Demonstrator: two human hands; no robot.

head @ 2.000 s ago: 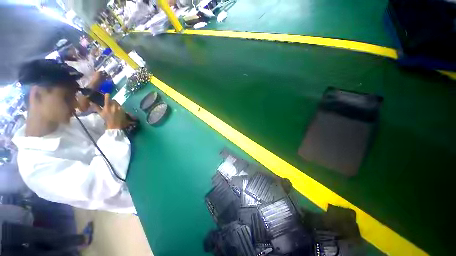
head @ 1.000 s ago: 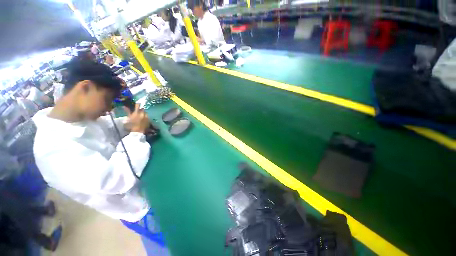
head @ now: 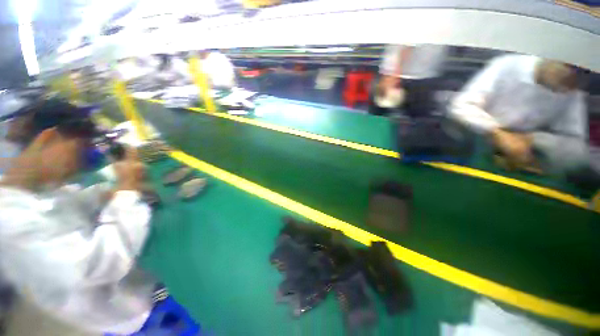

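Neither of my hands is in the picture. A heap of black housing shells lies on the green bench in front of me, just on the near side of the near yellow line. The heap is blurred, so single parts are hard to tell apart. A dark rectangular unit lies alone on the green surface beyond that line.
A person in a white smock sits at left, hands raised, near two grey ovals. White sheets are at the bottom right. A dark tray and another person in white are across the line.
The view has swung up and to the right. The person across the line and the white sheets at bottom right have come into view. The heap and lone unit appear smaller.
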